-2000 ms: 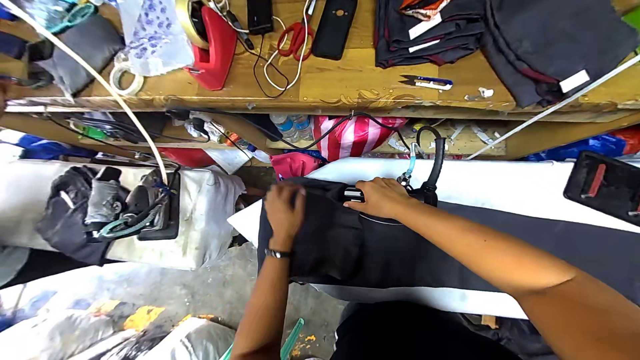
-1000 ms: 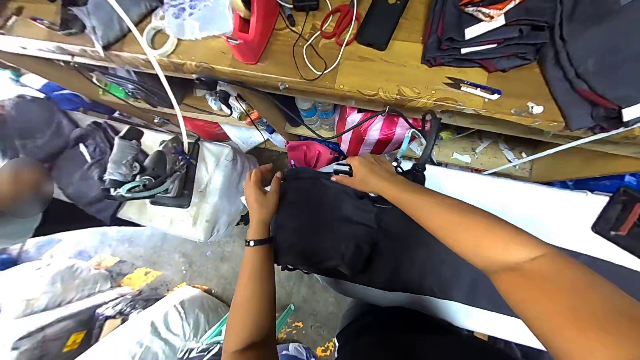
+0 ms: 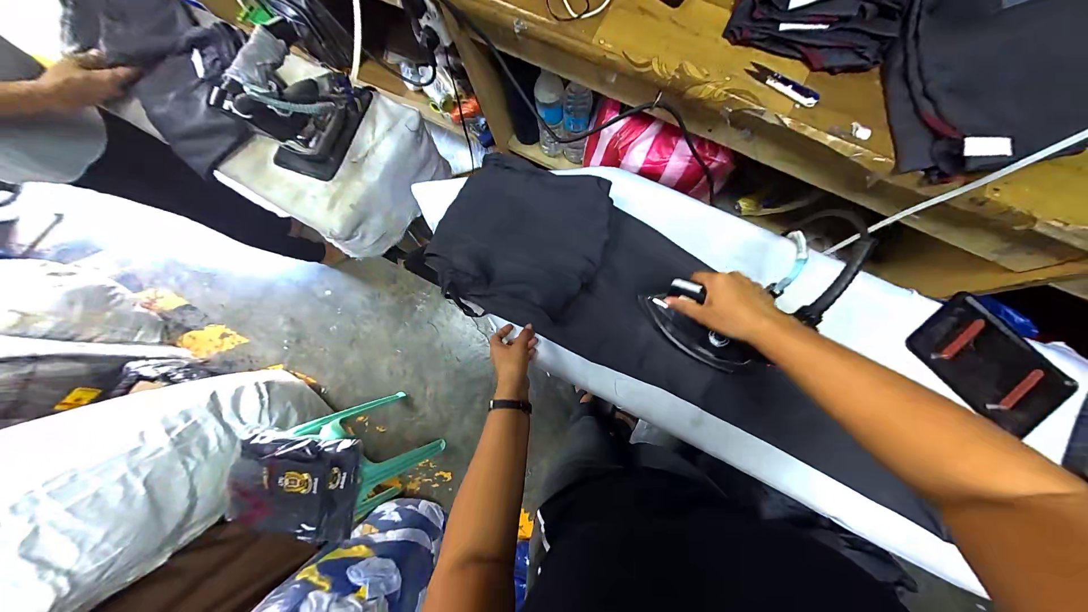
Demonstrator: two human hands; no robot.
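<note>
A dark garment [image 3: 620, 272] lies along a white-covered ironing board [image 3: 705, 212], its left end gathered over the board's narrow tip. My right hand [image 3: 735, 308] grips the handle of a black steam iron [image 3: 701, 336], whose soleplate rests on the garment's middle, its tip pointing left. A cord and hose run from the iron's rear. My left hand [image 3: 512, 344] is at the board's near edge, its fingertips at the garment's lower edge; whether they pinch the cloth cannot be told. A black iron rest [image 3: 990, 361] with two reddish strips sits at the board's right end.
A wooden workbench [image 3: 646, 42] behind holds folded dark garments [image 3: 816, 30] and thread snips [image 3: 784, 83]. Below it are water bottles [image 3: 550, 110] and a striped bag [image 3: 650, 149]. Another iron [image 3: 297, 119] stands on a second board at left, beside a person's hand [image 3: 89, 81]. A green stool [image 3: 395, 463] is nearby.
My right hand and the iron have moved right along the garment, away from the board's tip. My left hand has moved from the garment's far left edge to the near edge. The view has shifted.
</note>
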